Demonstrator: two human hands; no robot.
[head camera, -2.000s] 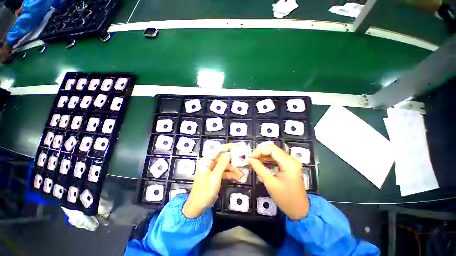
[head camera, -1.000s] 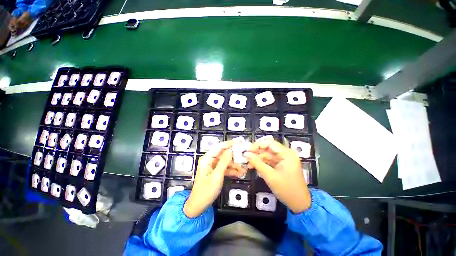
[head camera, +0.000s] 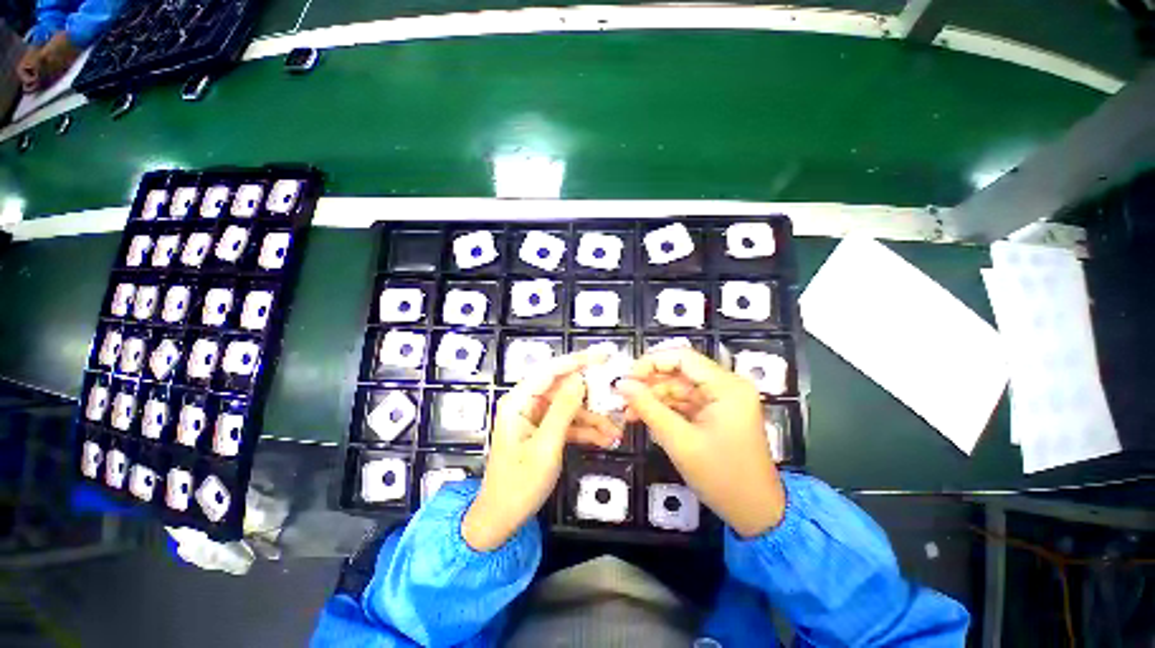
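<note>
A white part (head camera: 607, 381) is held above the middle of the black compartment tray (head camera: 378, 332) in front of me. My left hand (head camera: 547, 424) grips it from the left. My right hand (head camera: 690, 411) touches it from the right with fingertips pinched together. Whether a small adhesive piece is between the right fingertips cannot be told. White parts with dark round centres sit in the tray's pockets; the far left pocket (head camera: 413, 251) holds none. My hands hide several pockets.
A second filled tray (head camera: 286, 298) stands at the left. A white sheet (head camera: 903, 339) and another sheet with faint round marks (head camera: 1051, 361) lie at the right. Small black frames (head camera: 302, 60) lie on the green belt (head camera: 709, 139). Another person's hand (head camera: 46, 61) is at the far left. A grey post (head camera: 1064, 171) is at right.
The whole view has shifted slightly, with the trays and belt items lower-left or higher in the picture. Both hands stay at the white part; the right fingertips have closed in on it.
</note>
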